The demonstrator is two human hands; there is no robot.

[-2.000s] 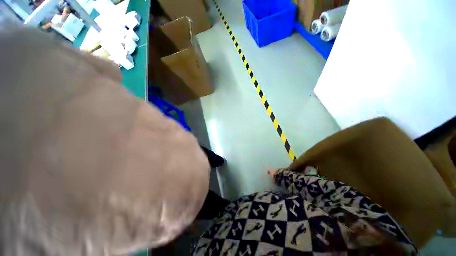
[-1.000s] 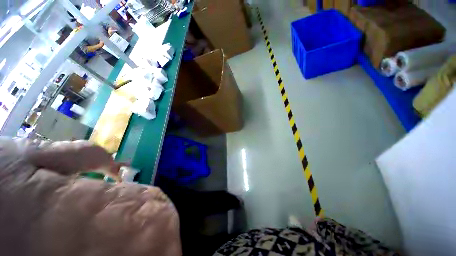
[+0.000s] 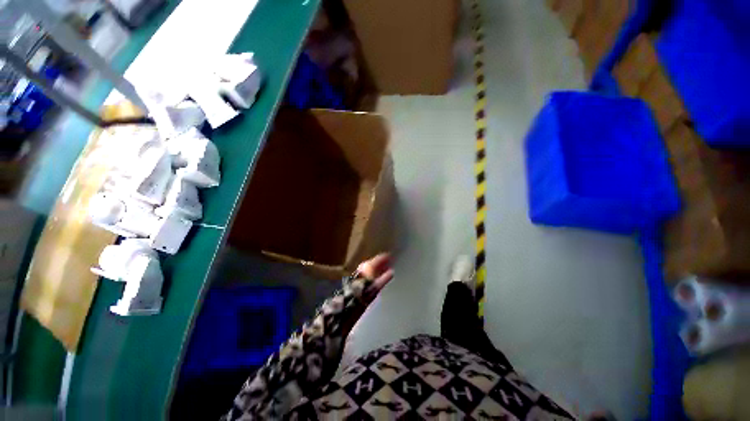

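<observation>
My left hand [image 3: 377, 270] is small and a little blurred, in a patterned sleeve, beside the near corner of an open brown carton [image 3: 370, 210]. Its fingers look loosely apart and nothing shows in it. My right hand is not clearly in view; a small blurred skin-toned patch shows at the bottom edge, right of the body. White camera housings [image 3: 141, 279] lie in a group on the green bench [image 3: 234, 152] at the left, several of them piled together.
Brown sheet [image 3: 62, 271] on the bench; blue stool [image 3: 247, 325] below it. Another carton [image 3: 403, 49] stands farther off. Yellow-black tape [image 3: 481, 185] runs along the floor. A blue crate [image 3: 608, 164] and white rolls [image 3: 711, 312] are at the right. A foot [image 3: 462, 270] is on the floor.
The view has moved along the aisle, bringing the housings and open carton nearer. The person in pale pink at the left and the white board at the right have left the picture.
</observation>
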